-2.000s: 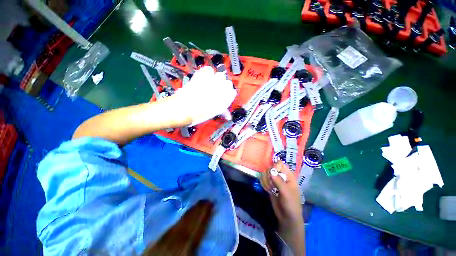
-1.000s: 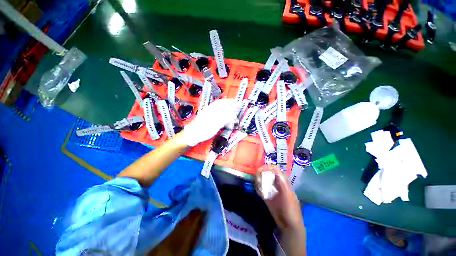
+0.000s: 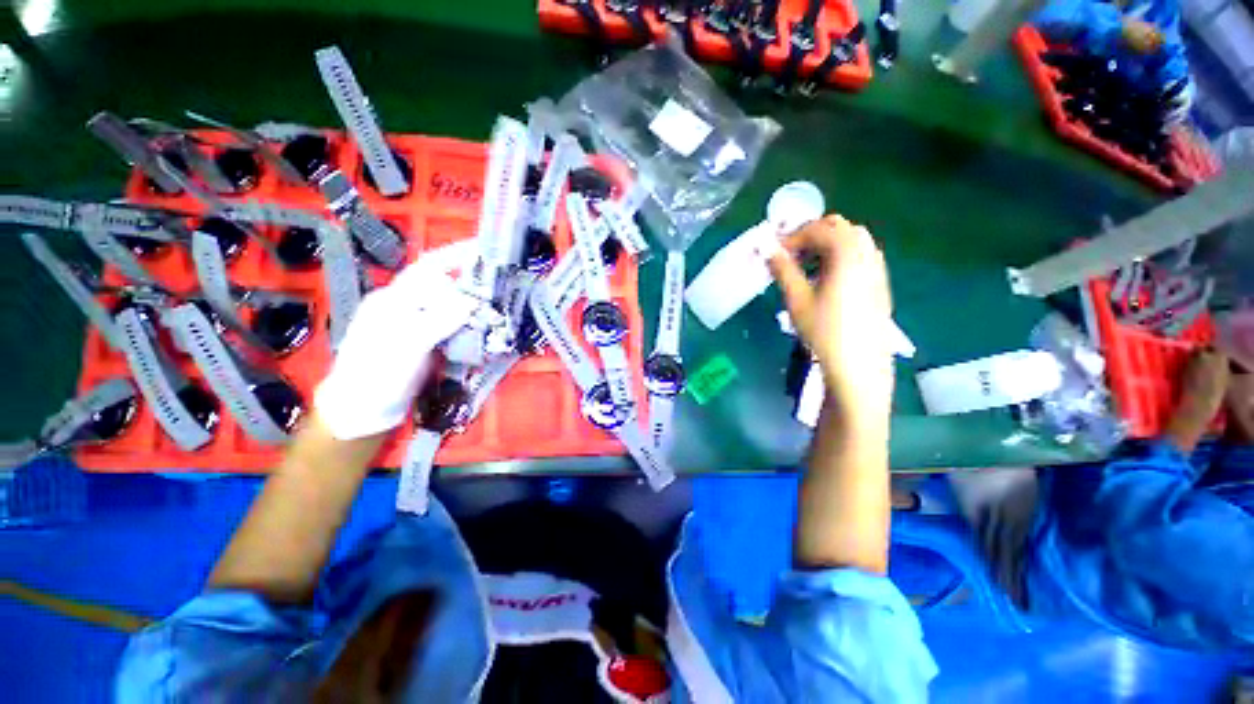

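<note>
My left hand (image 3: 399,337), in a white glove, is over the middle of the orange-red watch tray (image 3: 437,245). It is closed on a wristwatch whose light-grey strap (image 3: 501,206) stands up from the fingers. My bare right hand (image 3: 842,296) is right of the tray, with bent fingers at the round top (image 3: 795,206) of the white dispenser bottle (image 3: 732,279). Whether it holds a wipe cannot be told. Several grey-strapped watches lie in the tray pockets, and one watch (image 3: 664,373) lies at its right edge.
White wipes (image 3: 811,399) lie partly hidden under my right hand. A green label (image 3: 712,377), a clear bag (image 3: 688,138) and a white box (image 3: 983,381) lie on the green bench. Another tray with black watches (image 3: 722,35) is beyond. People in blue smocks work at the right.
My right hand has moved from the tray's front edge to the bottle top. My left hand now has a strap standing up in it. The view has swung right, showing more people.
</note>
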